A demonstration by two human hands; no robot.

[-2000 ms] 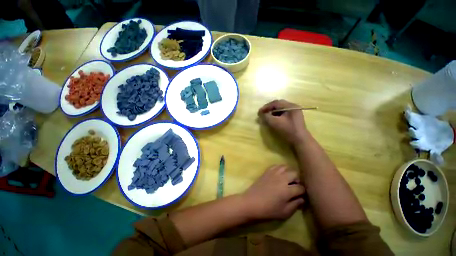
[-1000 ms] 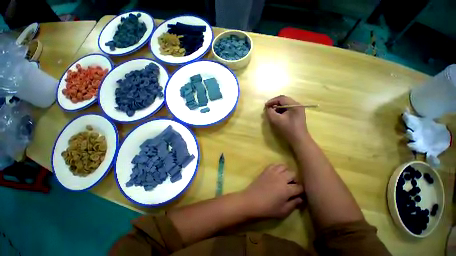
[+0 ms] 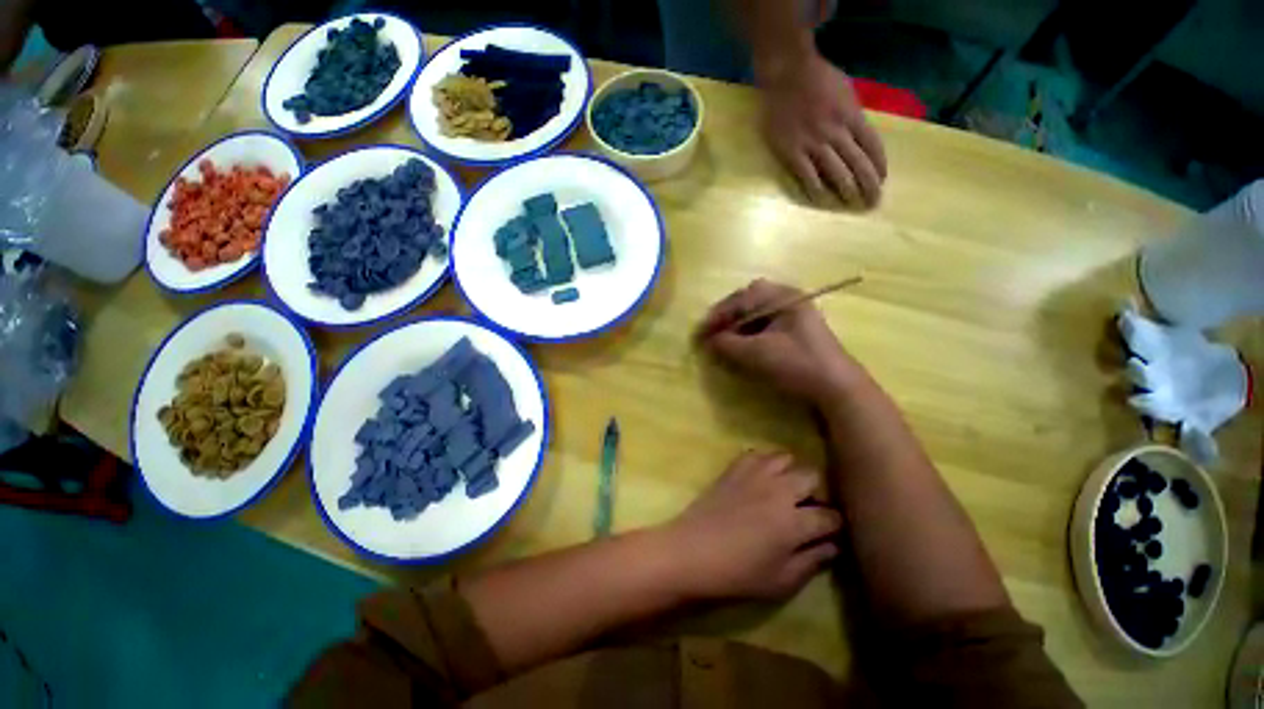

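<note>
My right hand (image 3: 779,339) holds a thin wooden stick (image 3: 818,295) like a pen, its free end pointing right, above the yellow wood-grain table (image 3: 957,360). My left hand (image 3: 762,529) rests on the table nearer to me, beside my right forearm; its fingers are curled and loosely bent, and the space under the palm is hidden. I cannot tell whether it holds anything. A slim green pointed tool (image 3: 607,475) lies on the table left of my left hand, partly hidden at its near end by my forearm.
Several blue-rimmed plates at left hold grey flat pieces (image 3: 437,429), yellow (image 3: 222,409), orange (image 3: 218,215) and blue-grey pieces (image 3: 374,231). Another person's hand (image 3: 829,139) is over the far edge. At right are white gloves (image 3: 1185,377) and a bowl with black pieces (image 3: 1148,554).
Another person's hand has come in over the far table edge. My right hand has shifted slightly left and the stick now tilts upward. My left hand has barely moved.
</note>
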